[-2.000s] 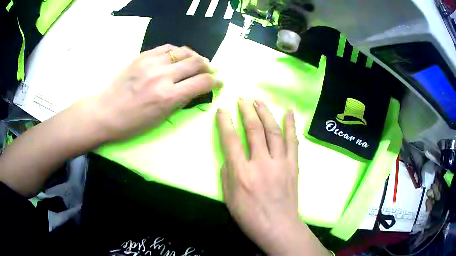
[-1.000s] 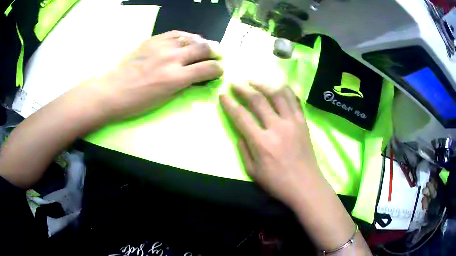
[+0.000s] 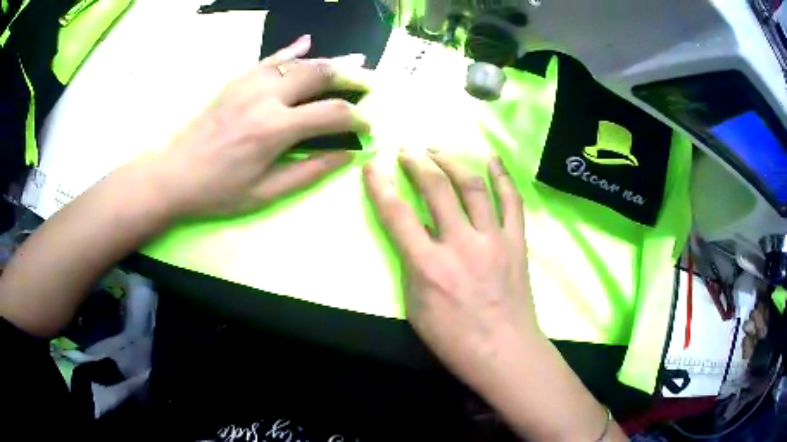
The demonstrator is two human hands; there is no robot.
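The neon panel (image 3: pixel 285 242), glaring almost white, lies across the machine table under both hands. My left hand (image 3: pixel 276 125) rests with spread fingers where the panel meets a plain black piece (image 3: pixel 324 30). My right hand (image 3: pixel 457 233) lies flat on the neon panel, fingers pointing towards the needle area, holding nothing. The printed black piece (image 3: pixel 608 151) with a yellow top hat and white script lies on the panel at the right. Glare hides the presser foot and needle.
The white sewing machine (image 3: pixel 595 43) with a blue-lit screen (image 3: pixel 751 147) stands at upper right, its round knob (image 3: pixel 486 79) above the fabric. Red-handled scissors (image 3: pixel 718 289) and a red stick (image 3: pixel 689 298) lie right. Black and neon garment pieces (image 3: pixel 91 39) are at upper left.
Since two seconds ago the fabric has shifted up towards the machine, and the stripes have gone from view. In the last second my left fingers have spread and the printed piece has moved slightly right.
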